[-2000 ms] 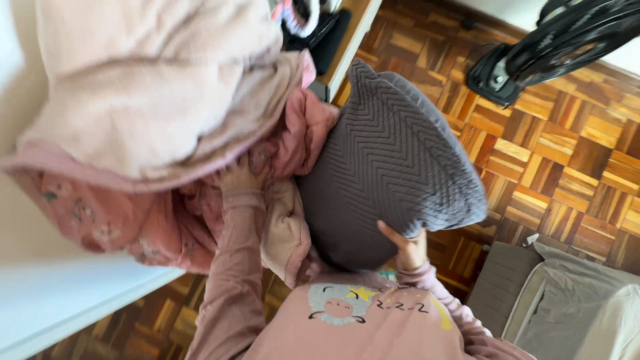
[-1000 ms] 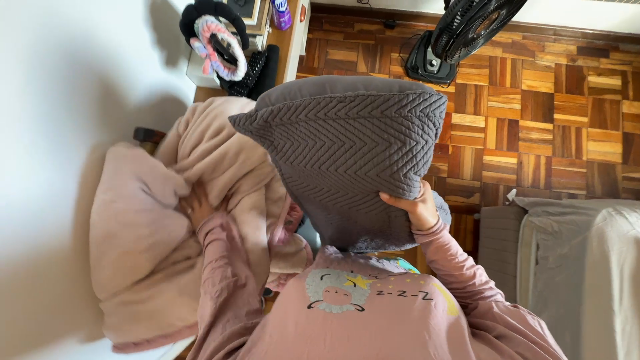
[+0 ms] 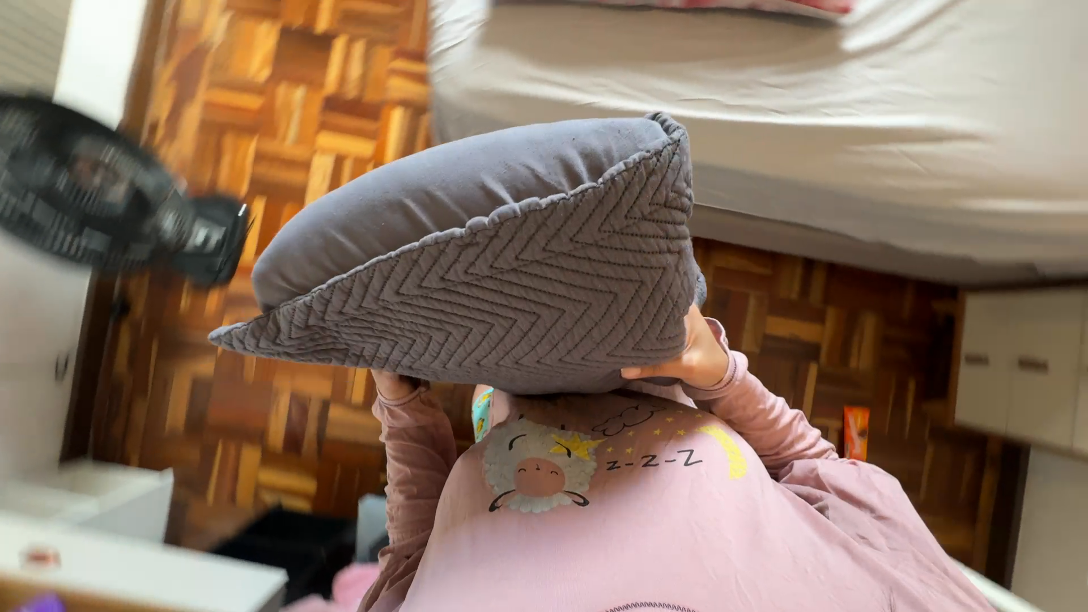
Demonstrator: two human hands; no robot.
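Note:
A grey pillow (image 3: 510, 272) with a zigzag-quilted face and a smooth side is held up in front of my chest. My right hand (image 3: 697, 353) grips its lower right corner, thumb on the quilted face and the other fingers mostly hidden behind it. At the pillow's lower left edge, my left hand (image 3: 395, 385) supports it from behind; only the part near the wrist shows, and its fingers are hidden.
A bed with a pale sheet (image 3: 765, 127) stands ahead on the right. A black fan (image 3: 93, 183) is at the left on the parquet floor (image 3: 297, 425). White drawers (image 3: 1020, 365) stand at the right, near an orange packet (image 3: 856, 432). An open white drawer (image 3: 127, 501) is at lower left.
The view has turned strongly toward the bed. My left hand has let go of the pink blanket and is now at the pillow. My right hand has kept its hold on the pillow.

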